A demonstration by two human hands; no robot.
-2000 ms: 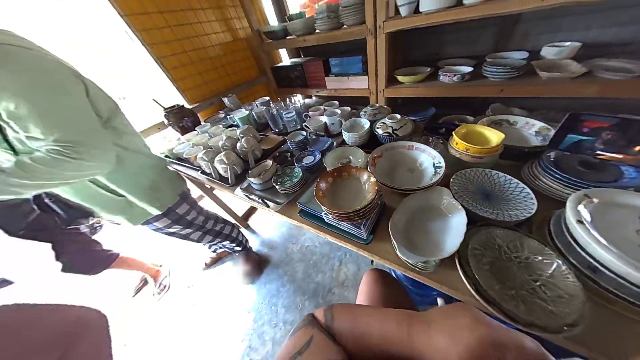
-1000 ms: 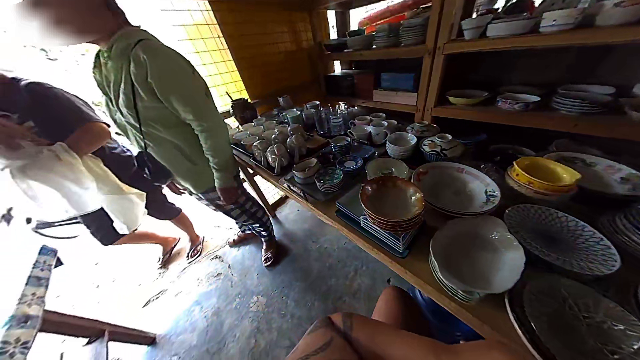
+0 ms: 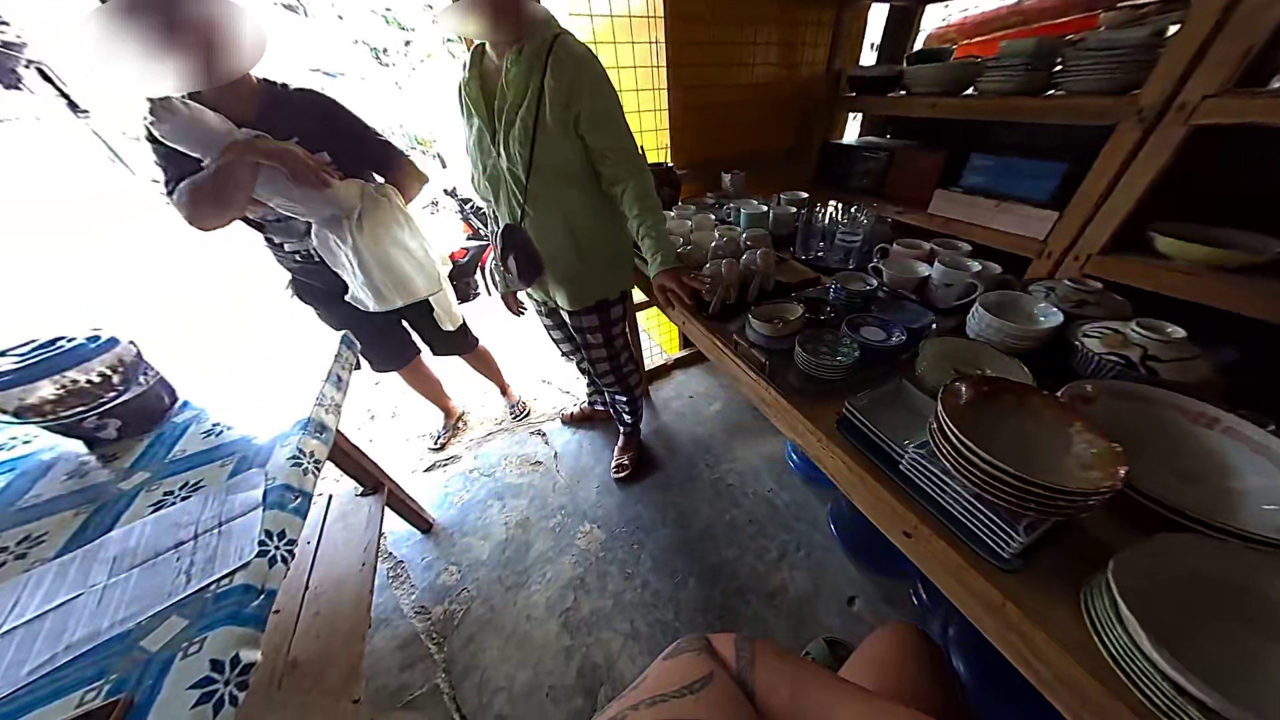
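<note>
Neither my left hand nor my right hand shows. Bare skin of my own body with dark tattoos is at the bottom edge, below the wooden table. Nearest on that table are a stack of brown-rimmed bowls resting on rectangular plates, and a stack of pale dishes at the lower right. Farther along are small green plates, white bowls, mugs and glasses.
A person in green rests a hand on the table's far end. Another person in dark clothes holds white cloth. At left stand a wooden bench and a table with patterned cover, papers and a bucket. Shelves hold bowls.
The view has swung left. The person in green now stands more upright, a hand on the table. The person in dark clothes has straightened from a stoop and holds the white cloth at the chest.
</note>
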